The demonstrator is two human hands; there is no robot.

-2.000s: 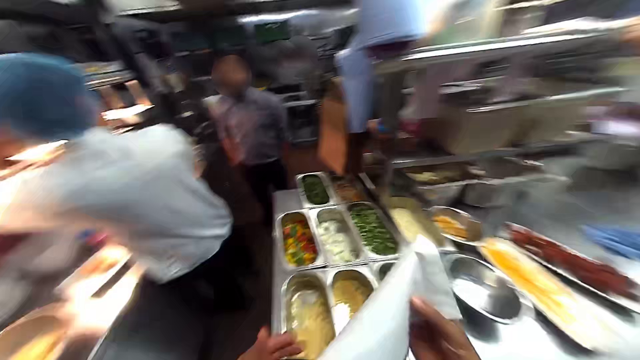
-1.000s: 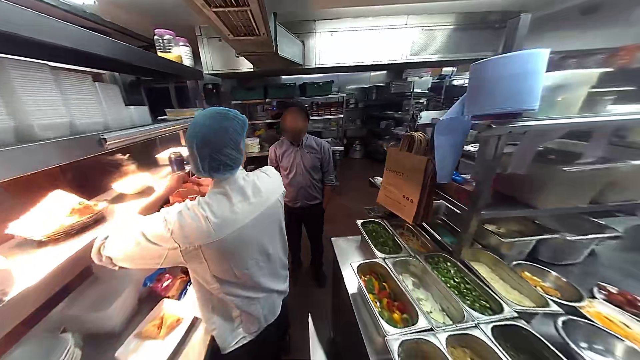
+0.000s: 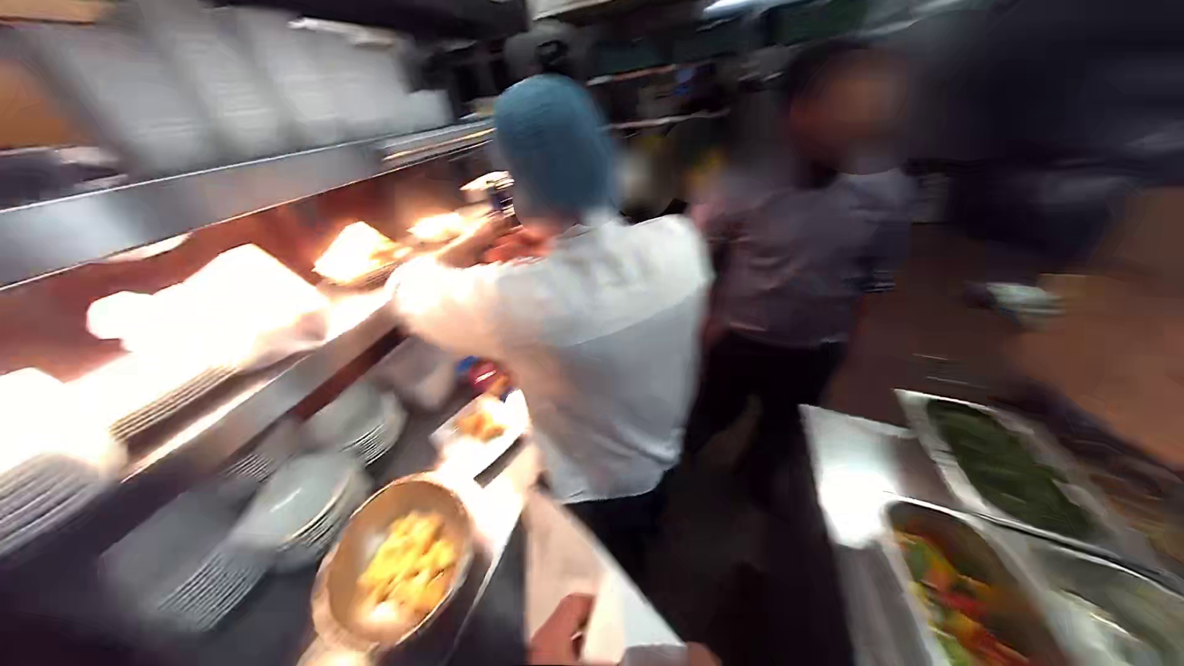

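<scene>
At the bottom middle, my left hand (image 3: 562,631) is at the lower end of a white paper or plastic piping bag (image 3: 615,592), its thumb and finger closed on the edge. Only a sliver of my right hand (image 3: 700,655) shows at the bottom edge, beside the bag; its grip is hidden. Left of my left hand stands a round bowl (image 3: 393,560) of yellow food chunks. A white tray (image 3: 481,430) with fried-looking food lies beyond it. The view is blurred.
A co-worker in a white jacket and blue hair net (image 3: 555,148) stands ahead at the bright heated shelf (image 3: 222,314). Another person in a greyish shirt (image 3: 795,259) is behind. Stacked plates (image 3: 301,499) fill the lower left. Steel pans of chopped vegetables (image 3: 971,592) stand at right.
The view has swung left, towards the plates and heated shelf. My hands, out of sight one second ago, show again at the bottom edge. The person in the greyish shirt now appears nearer.
</scene>
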